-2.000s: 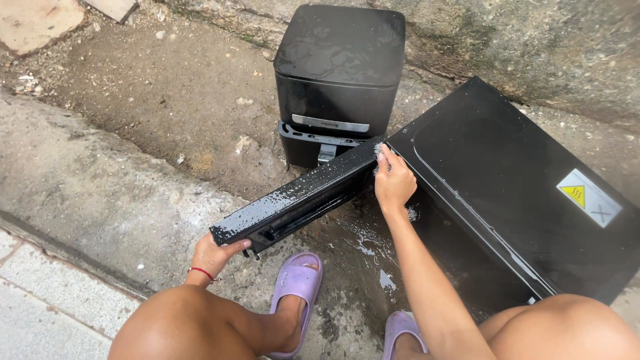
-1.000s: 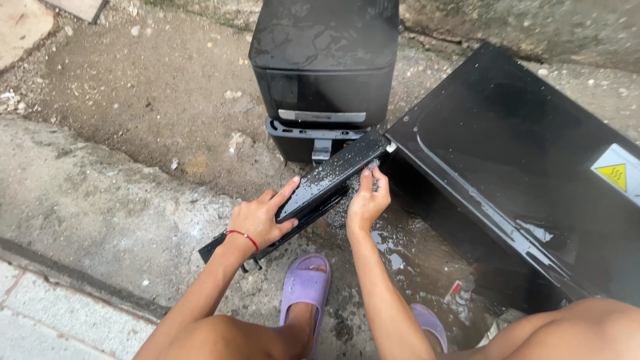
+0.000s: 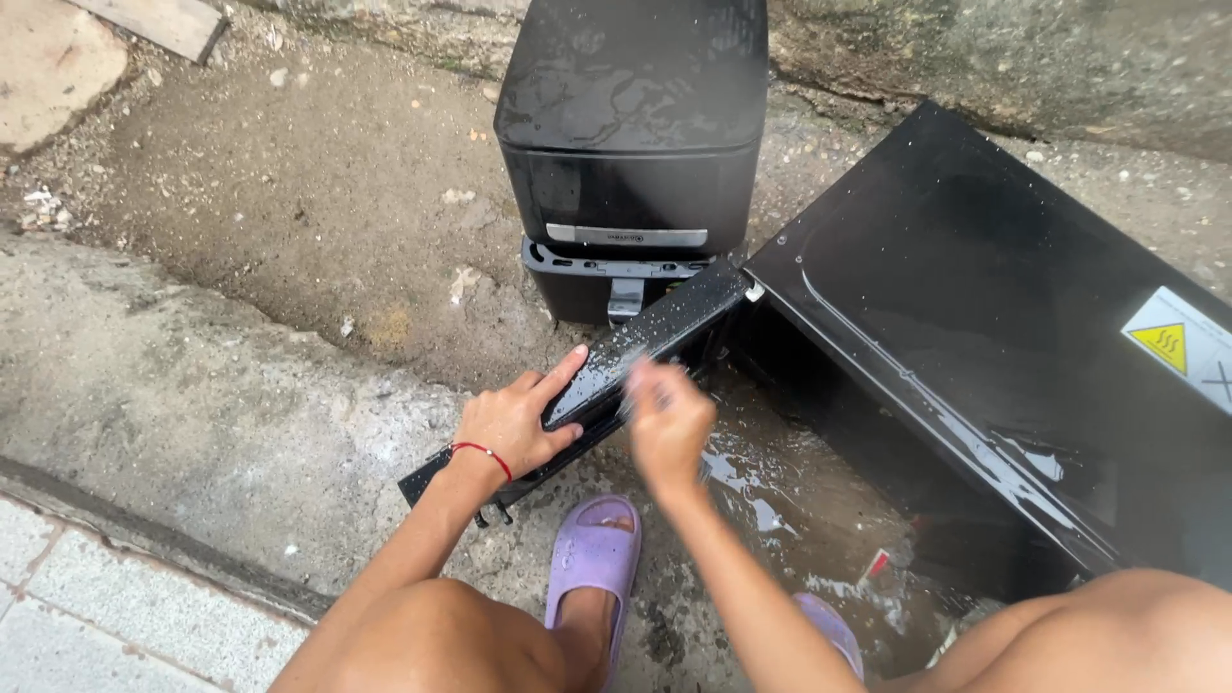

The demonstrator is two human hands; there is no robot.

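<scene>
A black microwave oven or similar appliance [image 3: 972, 289], wet on top, lies at the right with its door [image 3: 664, 313] swung out towards the left. Across the door's wet edge rests my left hand [image 3: 520, 419], a red bracelet at its wrist, thumb and forefinger spread over the edge. My right hand [image 3: 669, 419] is blurred at the door's near side, its fingers curled; whether something small is in them cannot be told. Just beyond the door stands a black air fryer [image 3: 635, 125], wet on top, its drawer [image 3: 577, 279] showing below.
Concrete ground with wet patches [image 3: 751, 481] lies between the appliances and my feet, which wear purple slides [image 3: 597, 549]. A rough stone wall [image 3: 1088, 67] runs behind. Pale tiles [image 3: 115, 616] are at the lower left, and a flat board [image 3: 168, 24] at the upper left.
My left hand has moved from the door's far left end to its middle part. My right hand has come down from near the hinge end. The white suds along the door's edge have thinned.
</scene>
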